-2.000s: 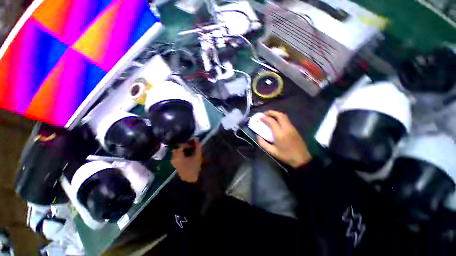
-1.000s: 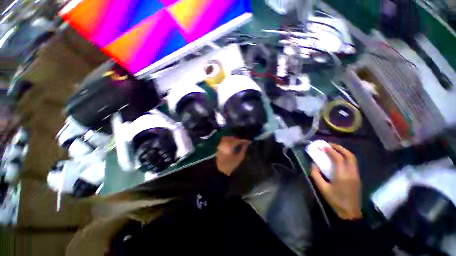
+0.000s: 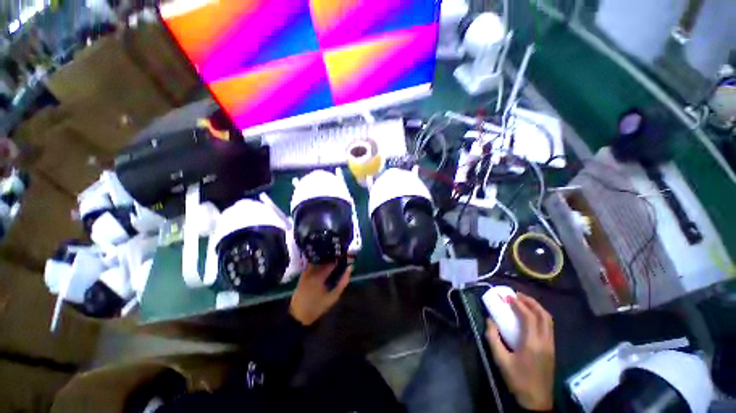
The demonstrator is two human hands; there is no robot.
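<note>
Three dome cameras with white caps and black balls stand in a row on the bench: left camera [image 3: 252, 256], middle camera [image 3: 322, 226], right camera [image 3: 403, 226]. LEDs show on the left and middle balls. My left hand [image 3: 316, 294] is at the lower front of the middle ball, fingers bent up towards it. A dark patch shows between its fingers; whether it is a held thing or the ball behind is unclear. My right hand [image 3: 526, 355] lies over the white mouse [image 3: 502, 316]. The monitor [image 3: 323, 60] shows orange, magenta and blue areas.
A keyboard [image 3: 282, 147] and yellow-white roll [image 3: 365, 160] lie behind the cameras. Tangled cables [image 3: 476, 161], a yellow-ringed tape roll [image 3: 537, 256] and a grey open box [image 3: 605, 242] are right. More cameras are at left [image 3: 101, 298] and lower right [image 3: 654, 387]. A black case [image 3: 194, 165] stands left.
The head view has turned, levelling the bench and monitor. My left hand has moved from below the right camera to the middle camera, whose LEDs now show. My right hand stays on the mouse.
</note>
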